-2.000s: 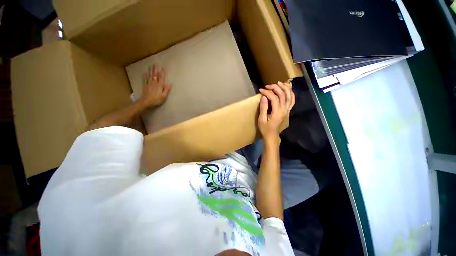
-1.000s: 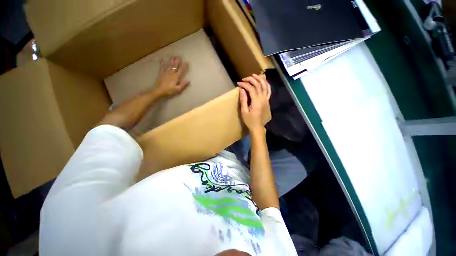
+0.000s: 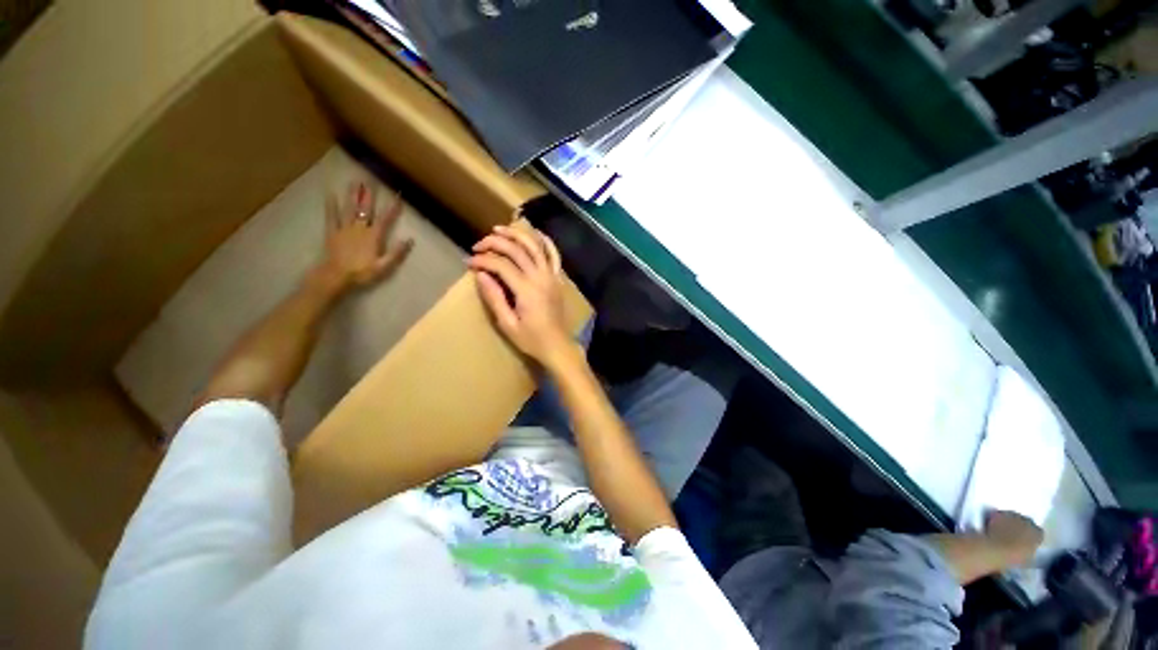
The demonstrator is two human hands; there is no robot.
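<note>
The open brown carton (image 3: 419, 394) stands in front of me, to the left of the line. A flat brown cardboard pad (image 3: 241, 292) lies inside it. My left hand (image 3: 362, 241) rests flat on the pad with its fingers spread and holds nothing; a ring shows on one finger. My right hand (image 3: 523, 290) grips the top edge of the carton's near wall, at the corner beside the line, with its fingers hooked over it. What lies under the pad is hidden.
A stack of black glossy printed sheets (image 3: 572, 64) with white-edged layers lies on the line (image 3: 813, 267), beside the carton. At the far right, a neighbour's hand (image 3: 1012, 540) touches a white sheet or bag (image 3: 1016, 451). Dark and pink items (image 3: 1137, 546) lie beyond.
The view has turned to the right, bringing the neighbour's arm and the white item into view. My left hand has shifted a little on the pad; my right hand stays on the carton's edge.
</note>
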